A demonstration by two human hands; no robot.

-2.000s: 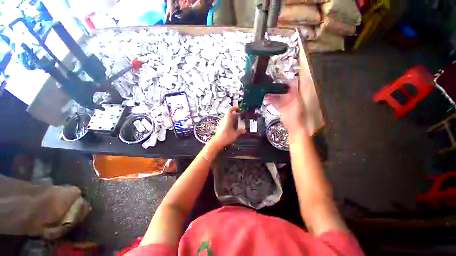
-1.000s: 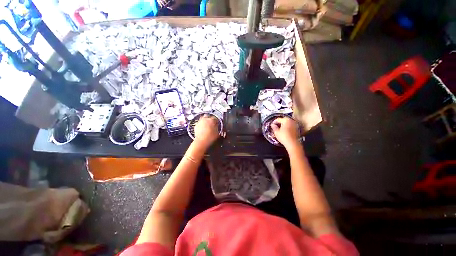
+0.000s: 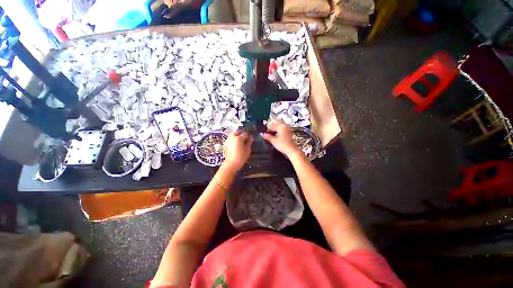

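Note:
The dark green hand press [image 3: 259, 104] stands upright in front of me, its red knob [image 3: 273, 68] behind the column. My left hand [image 3: 237, 147] and my right hand [image 3: 280, 138] are at the dark fixture [image 3: 260, 147] under the ram, one on each side, fingertips bent inward and close together. Any small part between the fingers is too small to tell. The left parts bowl [image 3: 211, 149] holds brassy bits beside my left hand. The right parts bowl [image 3: 306, 143] holds silvery bits, partly behind my right hand.
Pale housings [image 3: 169, 73] lie heaped behind the press, inside wooden side boards [image 3: 325, 95]. A lit smartphone [image 3: 173, 134] leans left of the left bowl. A second press [image 3: 53, 104], a holed plate [image 3: 85, 148] and two bowls are far left. An open sack [image 3: 264, 203] of pieces hangs below the table edge.
Both hands were in the two parts bowls one second ago. They have moved inward and up to the fixture under the ram. The camera view has shifted, so the table appears further left.

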